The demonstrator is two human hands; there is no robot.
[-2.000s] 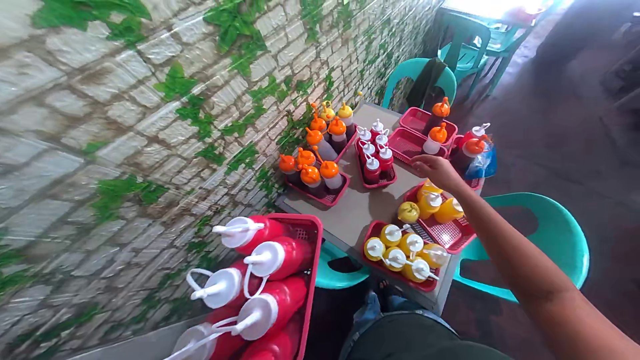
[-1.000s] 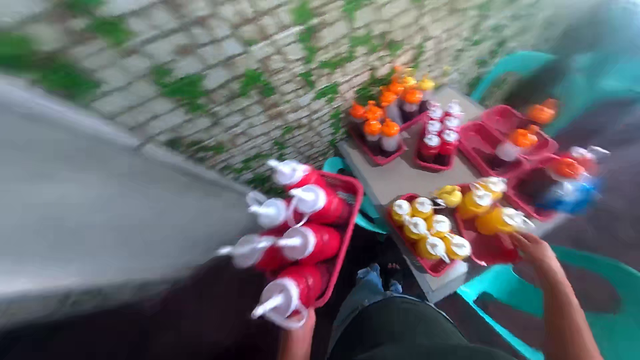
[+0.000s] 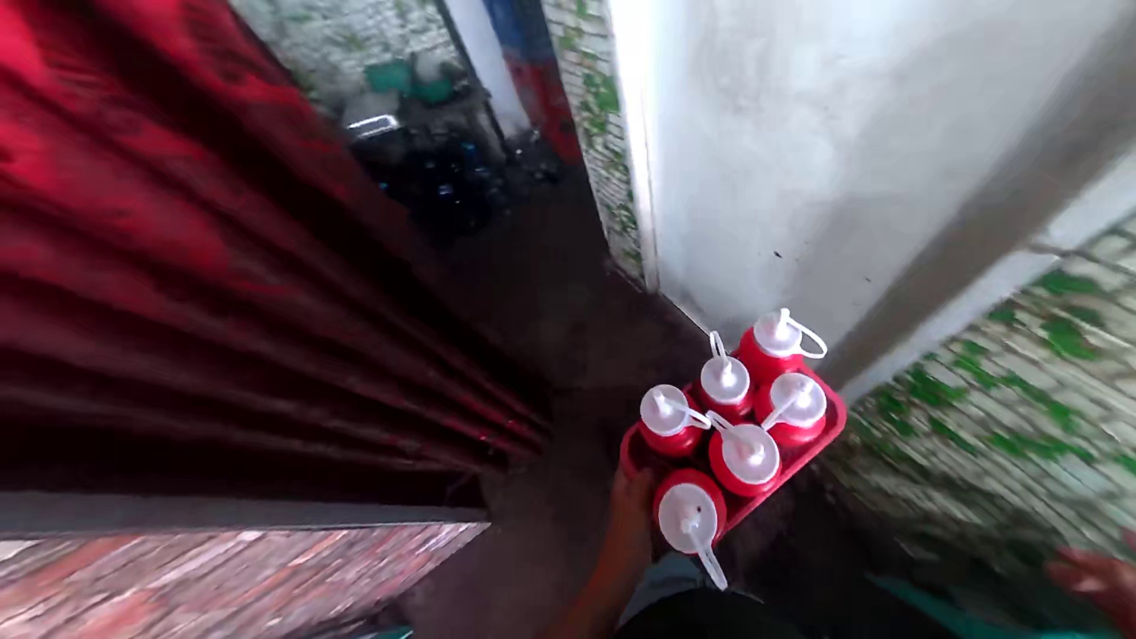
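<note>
A red plastic basket [image 3: 830, 424] stands out in front of my body, held by my left hand [image 3: 632, 510] at its near left edge; the fingers are partly hidden under it. Inside are several red squeeze bottles [image 3: 673, 437] with white caps, their strap-like tip covers pointing different ways. My right hand [image 3: 1087, 572] is blurred at the far right edge, apart from the basket, near the brick-patterned wall; whether it holds anything is unclear.
A dark red curtain [image 3: 177, 293] hangs at the left above a brick-patterned low wall [image 3: 266, 581]. A white panel [image 3: 799, 160] stands behind the basket, beside a leaf-patterned wall [image 3: 1003, 399]. Dark floor [image 3: 577, 328] runs between, toward blurred clutter [image 3: 444, 169].
The view has swung strongly away from the table of bottles. My right hand, earlier at a basket on that table, is now off at the right edge. The basket of red bottles remains with my left hand.
</note>
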